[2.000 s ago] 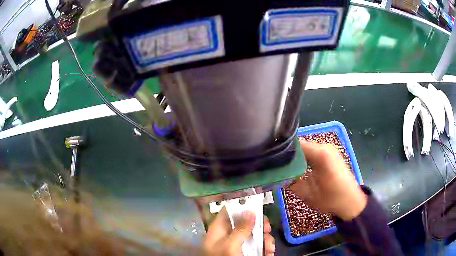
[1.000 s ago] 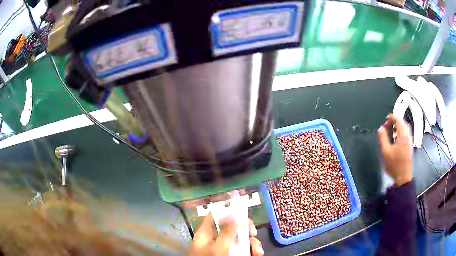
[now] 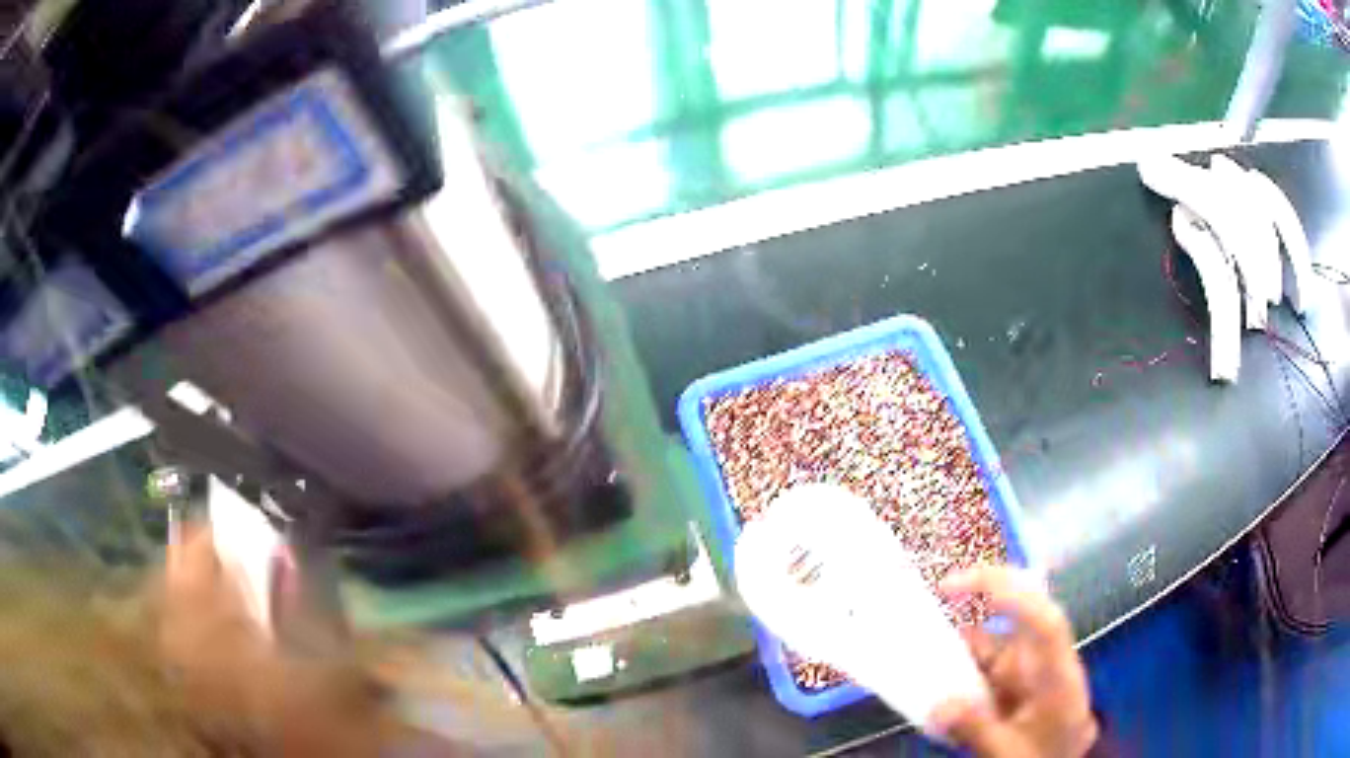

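Observation:
My right hand (image 3: 1029,666) grips the narrow end of a white plastic housing (image 3: 851,592), its wide round head over the front of the blue parts tray (image 3: 995,444). Copper-coloured parts (image 3: 837,422) fill the tray. My left hand (image 3: 296,644) is blurred, left of the pneumatic press (image 3: 341,356), with its fingers around another white housing (image 3: 244,541), partly hidden. The press's light metal fixture plate (image 3: 629,610) shows on the green base, with no housing on its visible part.
Several white housings (image 3: 1221,245) with thin dark and red wires lie at the right of the bench (image 3: 770,304). A mallet head (image 3: 166,483) shows at the left. The shiny green conveyor (image 3: 918,74) with white edging runs behind. Dark fabric (image 3: 1310,555) is at the right edge.
My right hand has taken a housing from the right-hand group and brought it over the tray. My left hand has moved left, away from the fixture, with its housing. The view has shifted right.

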